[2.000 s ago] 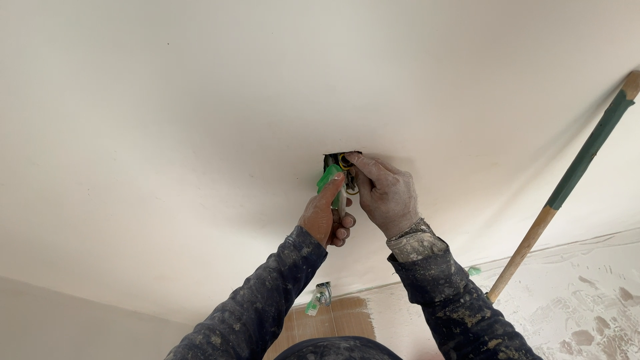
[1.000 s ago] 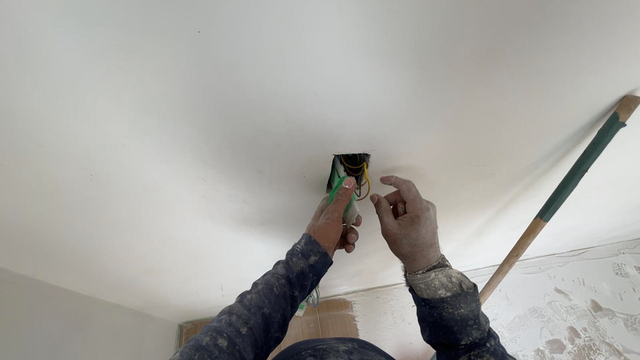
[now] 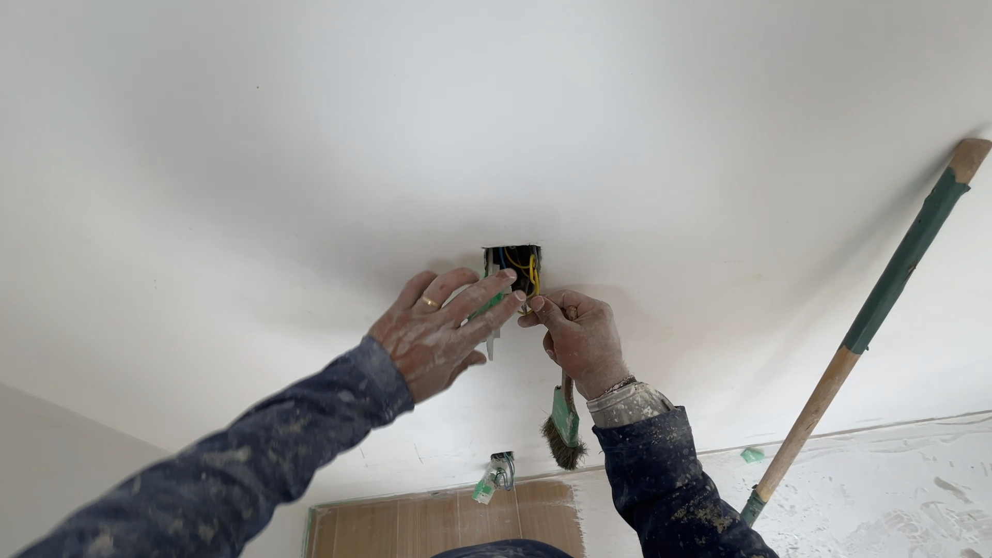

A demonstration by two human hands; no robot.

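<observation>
A square opening with a dark electrical box [image 3: 523, 260] is set in the white plastered surface, with yellow and blue wires [image 3: 533, 273] inside. My left hand [image 3: 442, 329], dusty and wearing a ring, lies at its lower left edge, fingers spread over green tape and whitish strips [image 3: 488, 310]. Whether it grips them I cannot tell. Thumb and index finger of my right hand [image 3: 581, 333] pinch a yellow wire at the lower right of the opening. A brush with green tape and dark bristles [image 3: 563, 442] hangs below that hand, its handle held in the curled fingers.
A wooden pole with a green wrapped part [image 3: 887, 287] slants along the right. Below the hands, a smaller opening has wires and green tape [image 3: 492, 479] hanging out, beside a brown wooden panel [image 3: 434, 527]. Rough, patchy plaster [image 3: 891, 496] covers the lower right.
My left hand has gone from gripping the green-taped piece to spread fingers beside the opening. My right hand, apart from the wires one second ago, is back on a yellow wire.
</observation>
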